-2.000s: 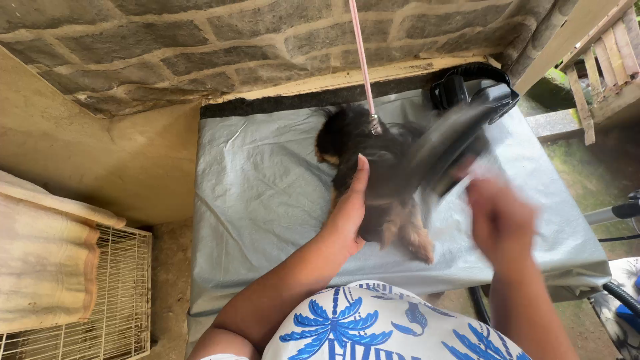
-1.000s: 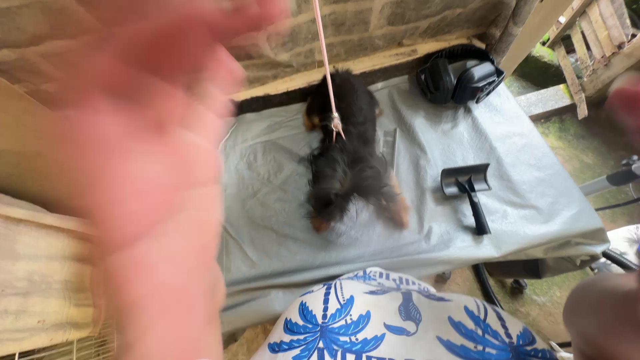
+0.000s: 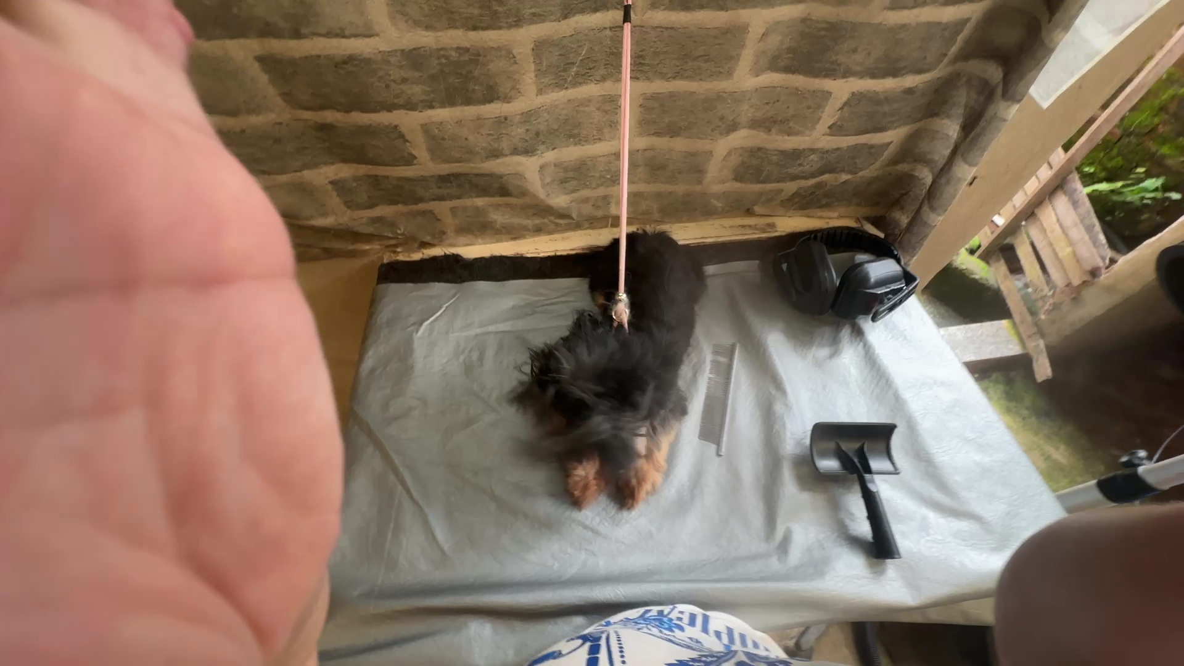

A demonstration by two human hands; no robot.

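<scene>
My left hand [image 3: 166, 370] is raised close to the camera at the left, its palm in view and nothing against it; its fingers lie outside the frame. At the lower right, only a blurred part of my right arm [image 3: 1091, 592] shows, and that hand is out of view. A small black and tan dog [image 3: 620, 379] is on the covered table, its head blurred, with a pink leash [image 3: 625, 166] running up from its neck. A metal comb [image 3: 718, 400] lies right of the dog. Farther right rests a black slicker brush [image 3: 856, 462].
Black earmuffs [image 3: 846, 276] lie at the table's back right corner. A brick-patterned covering [image 3: 518, 111] hangs behind the table [image 3: 444, 555]. A metal arm [image 3: 1124, 486] with a black clamp is beside the right edge. Wooden slats [image 3: 1045, 250] stand beyond.
My left hand has left the dog and risen near the camera. My right hand, earlier beside the dog, has gone out of view. The brush and comb lie on the table; the dog now faces the near edge.
</scene>
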